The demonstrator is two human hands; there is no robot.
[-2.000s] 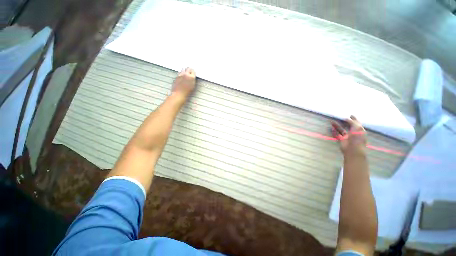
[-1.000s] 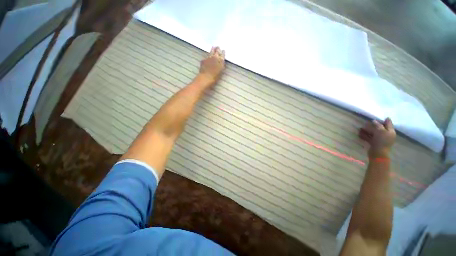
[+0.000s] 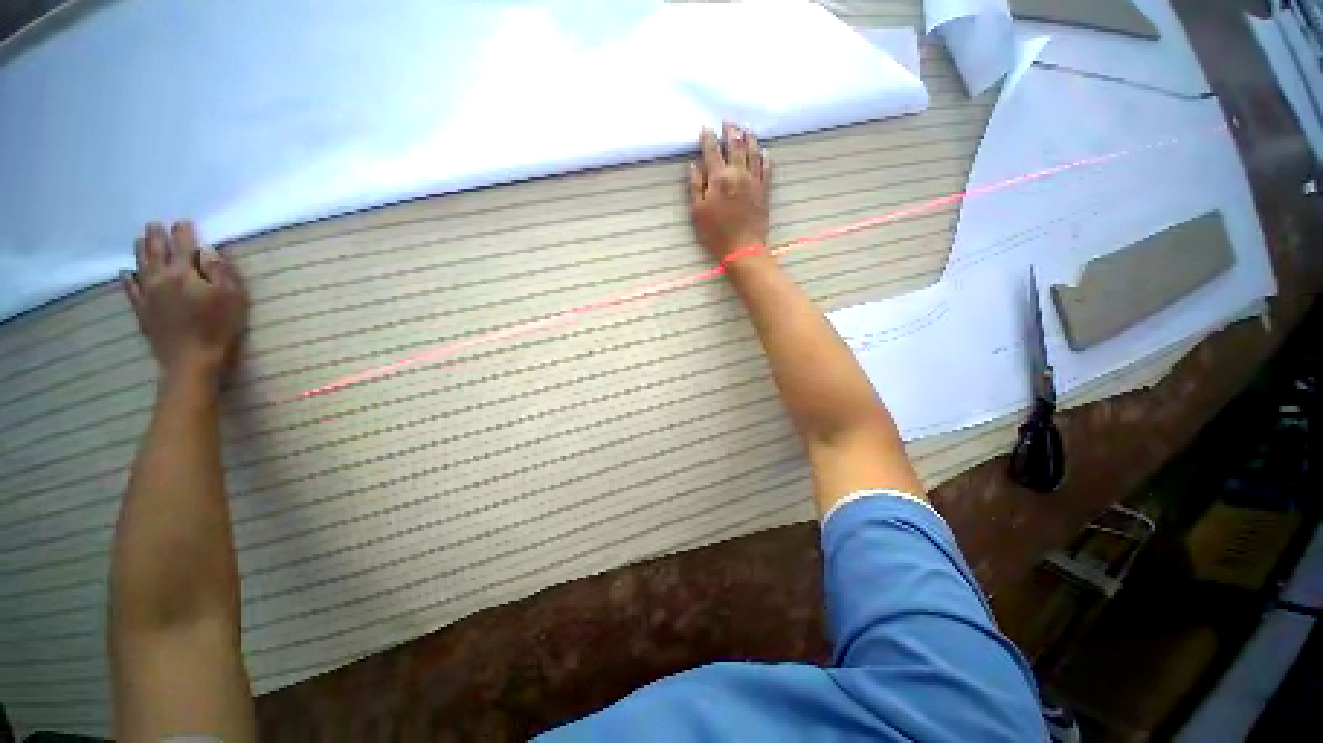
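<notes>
A large white paper pattern (image 3: 479,102) lies across the striped cloth (image 3: 551,450), its near edge running from left to right. My left hand (image 3: 186,308) rests palm down on the cloth, its fingertips at the paper's edge. My right hand (image 3: 730,196) also lies palm down, its fingertips at the same edge farther right. Both hands have their fingers apart and grip nothing visible. A thin red laser line crosses the cloth and my right wrist.
On the right, another printed paper pattern (image 3: 1110,160) bears a notched grey-beige weight (image 3: 1146,279). Shears (image 3: 1039,370) lie beside the weight, handles towards the brown table edge (image 3: 580,624). A curled paper piece (image 3: 975,41) is at the upper right. Yellowish objects show below the table.
The view has turned right, bringing the shears and the whole weight into view. My hands have gone from bent fingers at the paper's edge to lying flat with fingers spread.
</notes>
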